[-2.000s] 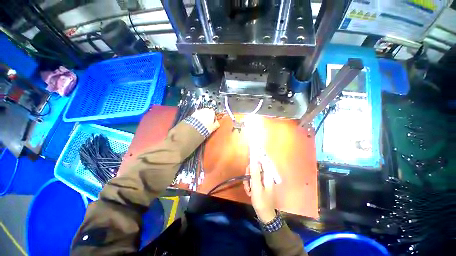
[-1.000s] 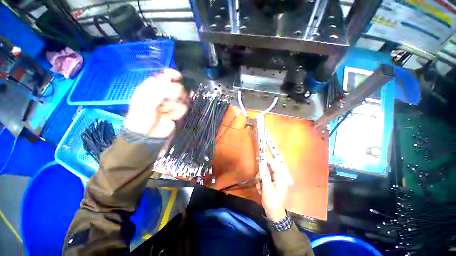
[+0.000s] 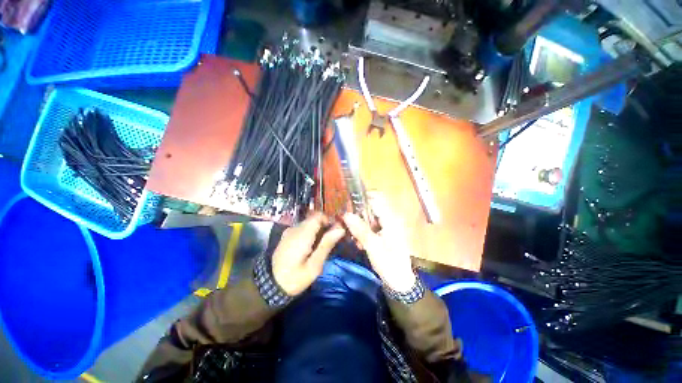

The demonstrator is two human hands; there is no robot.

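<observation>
My left hand (image 3: 303,253) is at the board's near edge, its thumb and fingertips pinched around what looks like the end of a thin black cable (image 3: 321,168). My right hand (image 3: 383,248) is just right of it, fingers on the near end of a silver slotted bar (image 3: 348,155). Glare and the fingers hide the exact contact. A second silver bar (image 3: 412,168) lies to the right on the orange board (image 3: 456,187). Pliers with white handles (image 3: 379,120) lie open at the board's far side. A wide pile of black cables (image 3: 284,127) with silvery ends lies on the left.
A light-blue basket (image 3: 45,161) holds black cables, with a deep-blue basket (image 3: 116,75) behind it. Blue tubs stand at left (image 3: 97,299) and near right (image 3: 490,288). The steel die (image 3: 407,34) is beyond the board. A slanted metal bar (image 3: 561,101) and dark cable heap (image 3: 613,277) are at right.
The view has tilted down. My left hand has come from above the cable pile to beside my right hand. My right hand has moved off the right-hand bar to the other one.
</observation>
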